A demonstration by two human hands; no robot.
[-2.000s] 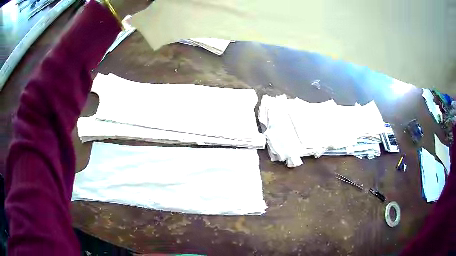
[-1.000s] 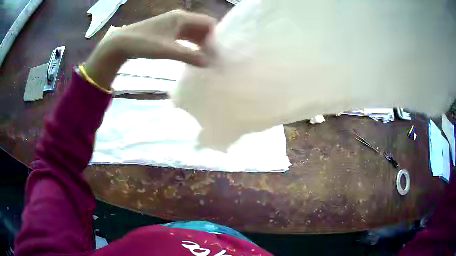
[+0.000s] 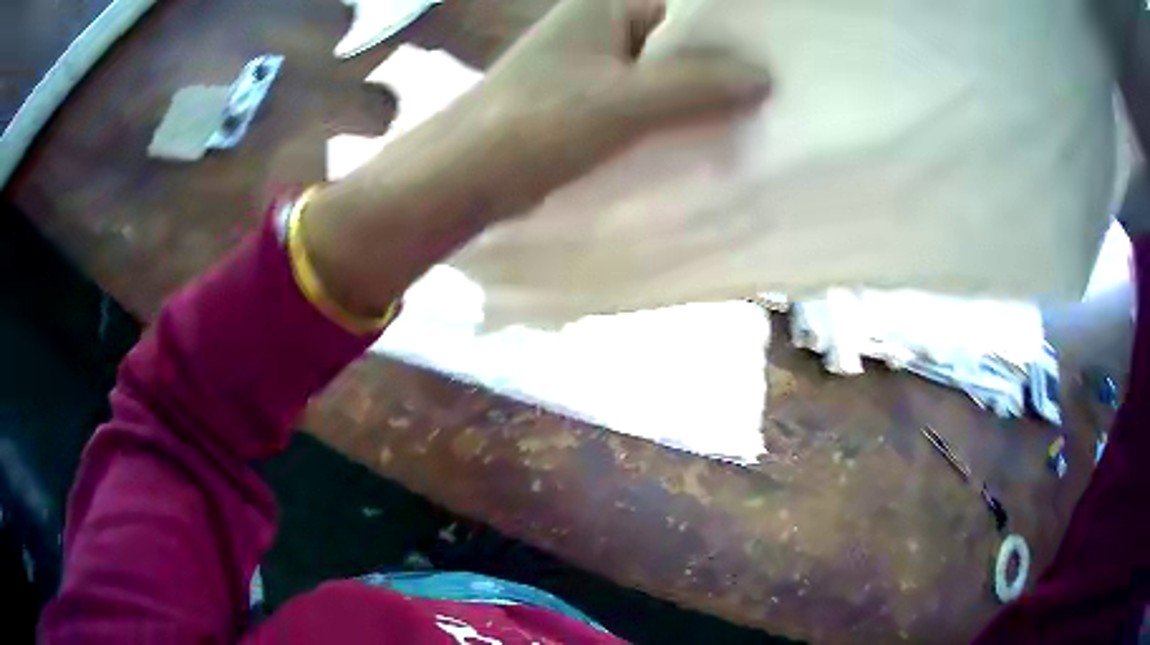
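A large white cloth panel (image 3: 883,164) is held up in front of me, shaded and slightly blurred, over the middle of the table. My left hand (image 3: 656,95) grips its left part between thumb and fingers; the fingertips are partly hidden. My right hand is not in view; only the right sleeve shows at the right edge. Below the held panel lies a stack of white body panels (image 3: 643,384), partly covered. Another white pile with a curved cut (image 3: 423,88) shows behind my left forearm. A ragged-edged pile of small cut parts (image 3: 933,340) lies to the right.
On the brown table (image 3: 605,504), a pale tape roll (image 3: 1011,567) and a thin dark pointed tool (image 3: 965,473) lie at the right. A silvery metal bar (image 3: 246,101) and a grey-green card (image 3: 187,122) lie at upper left. A pale curved strip (image 3: 63,82) follows the left edge.
My left hand has moved right with the cloth panel. The view has shifted, so the stack and tape roll appear lower and farther right than one second ago.
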